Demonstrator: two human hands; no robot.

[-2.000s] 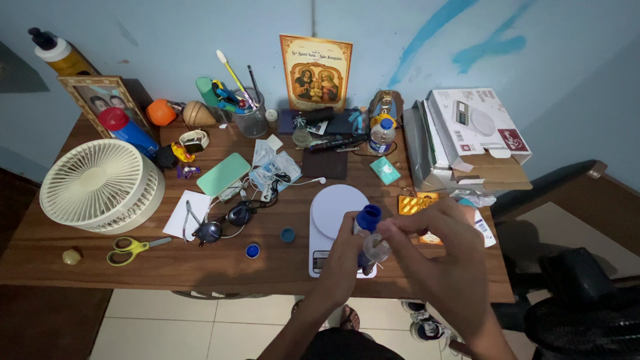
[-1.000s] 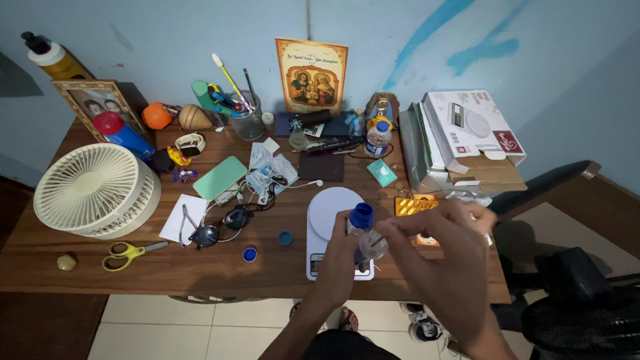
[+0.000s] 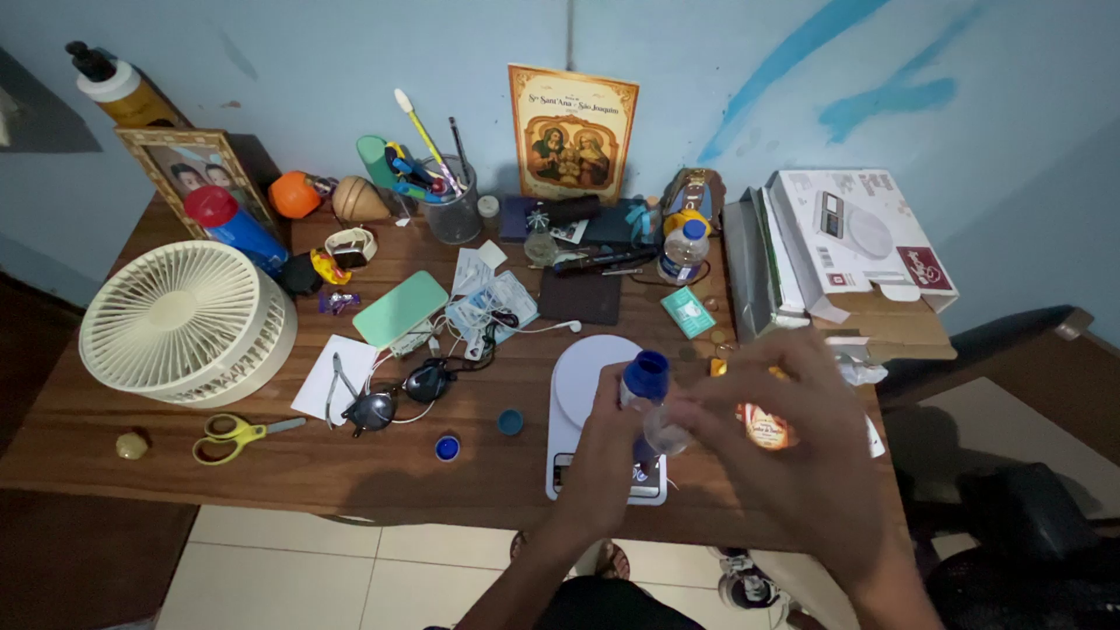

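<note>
My left hand is closed around a small bottle with a blue neck and a small clear container, both over the front of a white digital kitchen scale. At the clear container's right side are the pinched fingertips of my right hand; whether they hold a thin thing is too blurred to tell. The lower parts of both vessels are partly hidden by the hands. A blue cap and a teal cap lie on the wooden desk left of the scale.
Sunglasses, tangled cables and yellow-handled scissors lie to the left, near a white fan. Behind the scale are a black notebook and a water bottle. Boxes and papers are stacked at the right.
The grip of my left hand on the vessels looks the same. My right hand stays beside the clear container, its fingers only slightly shifted.
</note>
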